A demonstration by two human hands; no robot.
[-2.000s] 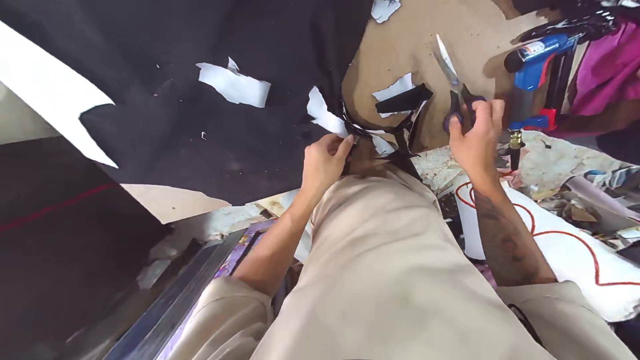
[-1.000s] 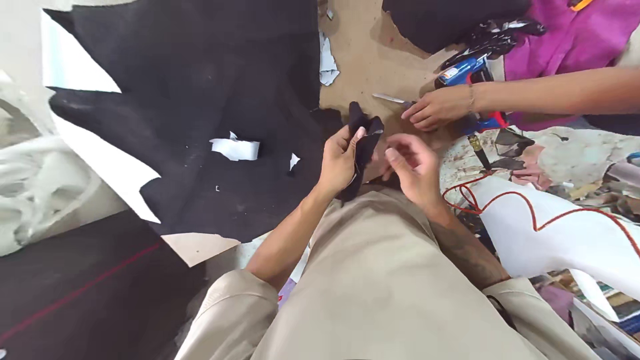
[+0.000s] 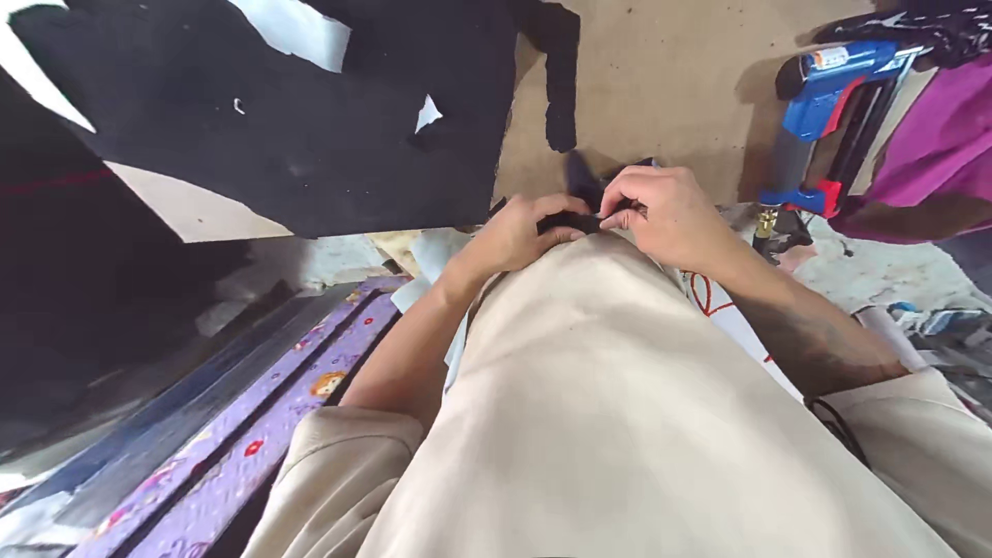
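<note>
Close to my body at the table's edge, my left hand (image 3: 535,225) and my right hand (image 3: 659,209) pinch a small piece of black fabric (image 3: 585,182) between them. The fingertips of both hands nearly meet on it. Beyond them a narrow black strip (image 3: 562,93) lies on the brown tabletop (image 3: 651,85). To the left a large black sheet of fabric (image 3: 387,170) is spread, with a white scrap (image 3: 298,31) and a small white triangular scrap (image 3: 427,115) on top.
A blue pneumatic stapler (image 3: 837,85) lies at the right beside magenta fabric (image 3: 930,147). Black plastic (image 3: 922,27) is at the top right. Patterned purple strips (image 3: 310,387) run along the lower left. White material with a red cord (image 3: 721,310) is beneath my right forearm.
The other person's hand and the scissors, seen at the right one second ago, are out of view. My right hand, apart from the black fabric then, now grips it along with my left.
</note>
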